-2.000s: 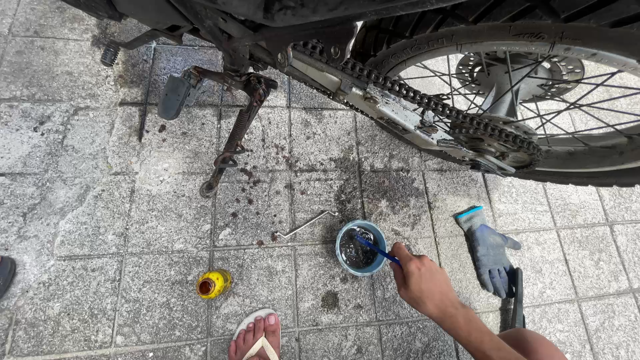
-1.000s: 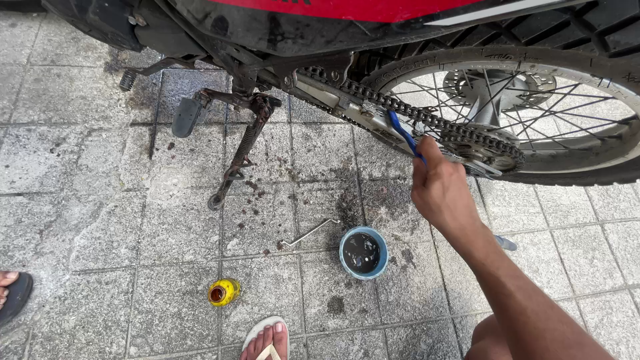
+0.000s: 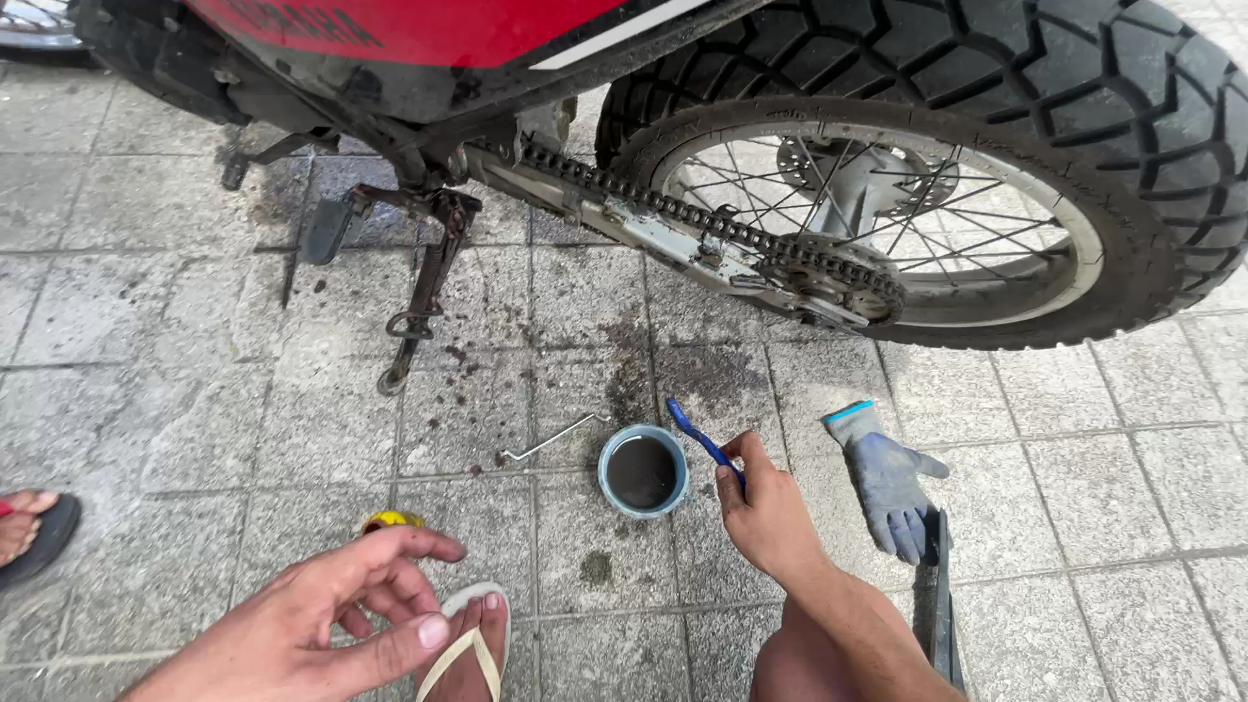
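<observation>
My right hand [image 3: 770, 512] grips the handle of a blue brush [image 3: 694, 432], probably a toothbrush, just right of a light-blue bowl [image 3: 607, 492] of dark liquid. My left hand [image 3: 341, 619] holds nothing, its fingers apart and partly curled, low at the left. Behind its fingers a yellow container [image 3: 395, 519] is partly hidden. A thin bent metal rod [image 3: 554, 437] lies on the paving left of the bowl. Above the bowl runs the motorcycle's chain [image 3: 673, 203] along the swingarm [image 3: 663, 237] to the rear sprocket [image 3: 843, 283].
The lowered kickstand [image 3: 426, 283] and a pedal [image 3: 329, 229] are at upper left; the rear wheel's tyre [image 3: 1082, 88] fills the upper right. A grey work glove [image 3: 885, 483] lies beside a dark bar-like object [image 3: 941, 604]. My sandalled foot [image 3: 478, 639] is below; another person's foot [image 3: 29, 526] is at far left.
My right hand has moved with the brush from the chain down beside the bowl. My left hand has come into view, over part of the yellow container.
</observation>
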